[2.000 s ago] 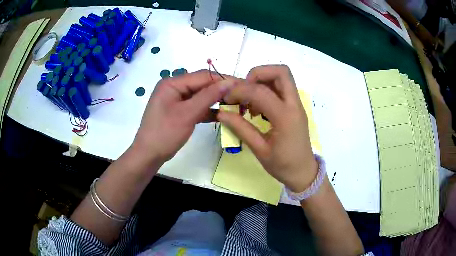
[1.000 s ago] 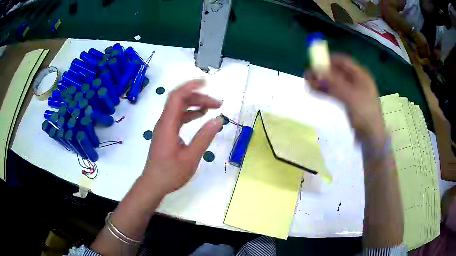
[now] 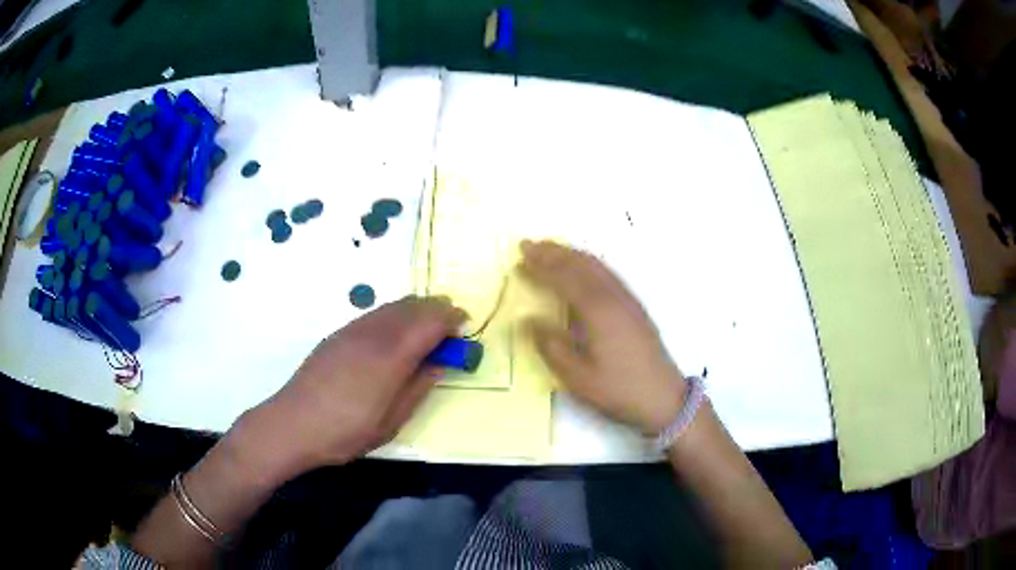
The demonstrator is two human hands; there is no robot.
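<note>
My left hand (image 3: 362, 379) holds a blue battery cell (image 3: 456, 354) lying tilted over the pale yellow paper sheet (image 3: 479, 436). A dark green disc covers the cell's right end. A thin lead wire (image 3: 494, 313) rises from near my left fingertips. My right hand (image 3: 596, 334) is slightly blurred at the right of the sheet, fingers apart, with nothing visible in it. Several dark green discs (image 3: 362, 296) lie loose on the white board, left of the sheet.
Heaped blue cells (image 3: 130, 206) lie at the left beside a tape roll (image 3: 36, 208). A fanned stack of yellow sheets (image 3: 863, 301) is at the far right. A grey post (image 3: 344, 50) stands at the board's far edge. A yellow-patched cell (image 3: 500, 31) lies on the green belt (image 3: 624, 56).
My right hand has let go of the yellow-wrapped cell and come back to the sheet. My left hand has taken hold of the blue cell. A yellow-patched cell now lies on the belt.
</note>
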